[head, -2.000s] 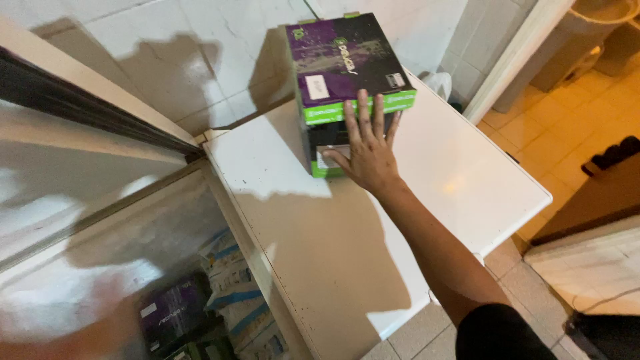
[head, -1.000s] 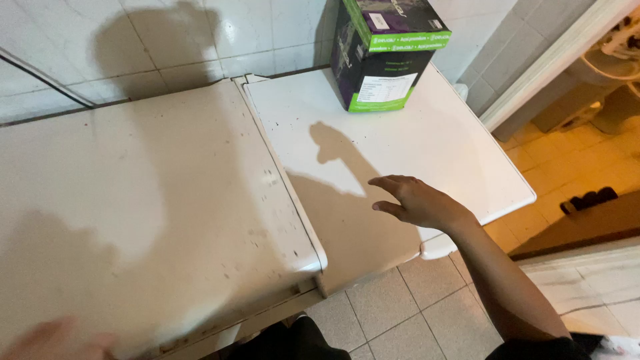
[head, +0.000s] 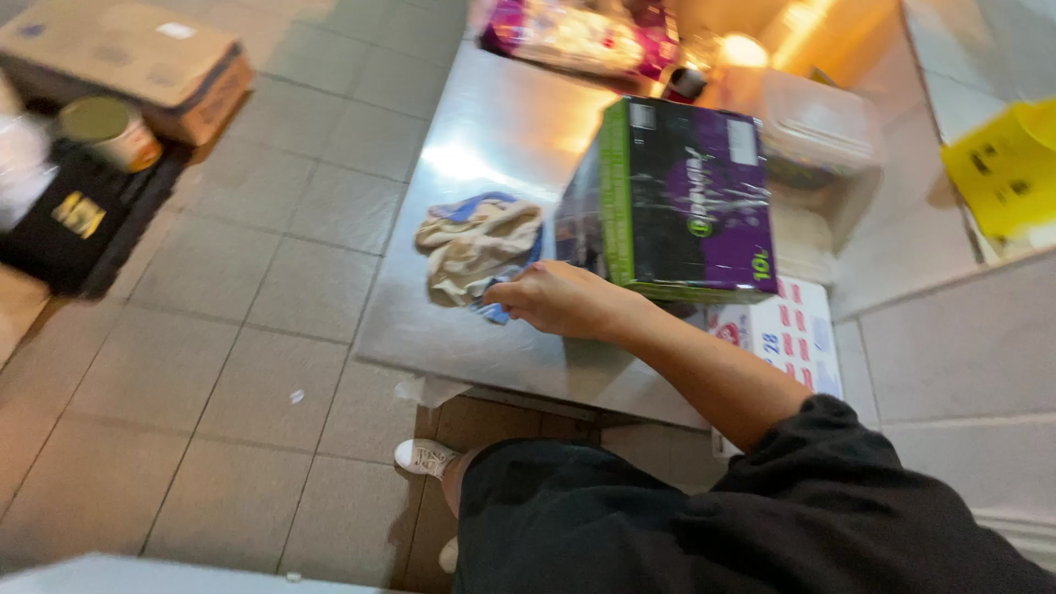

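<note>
My right hand (head: pixel 561 299) is over a stainless steel table (head: pixel 396 322), its curled fingers at the lower edge of a crumpled beige and blue cloth (head: pixel 483 247). The fingers seem to pinch the cloth's blue edge, though blur makes the grip hard to confirm. Just right of the cloth a black, purple and green cardboard box (head: pixel 689 198) stands on the table, close behind my wrist. My left hand is out of the frame.
Behind the box are a clear plastic container (head: pixel 817 124) and a purple bag (head: pixel 577 37). A white printed carton (head: pixel 796 338) lies beside the table. Cardboard (head: pixel 124 58), a tin (head: pixel 111 132) and a black crate (head: pixel 91 214) occupy the left; a yellow item (head: pixel 1006 169) is at right.
The view has swung from a white freezer-like top to a steel table. My right hand, earlier against a similar box and then empty above the white top, is now at a cloth.
</note>
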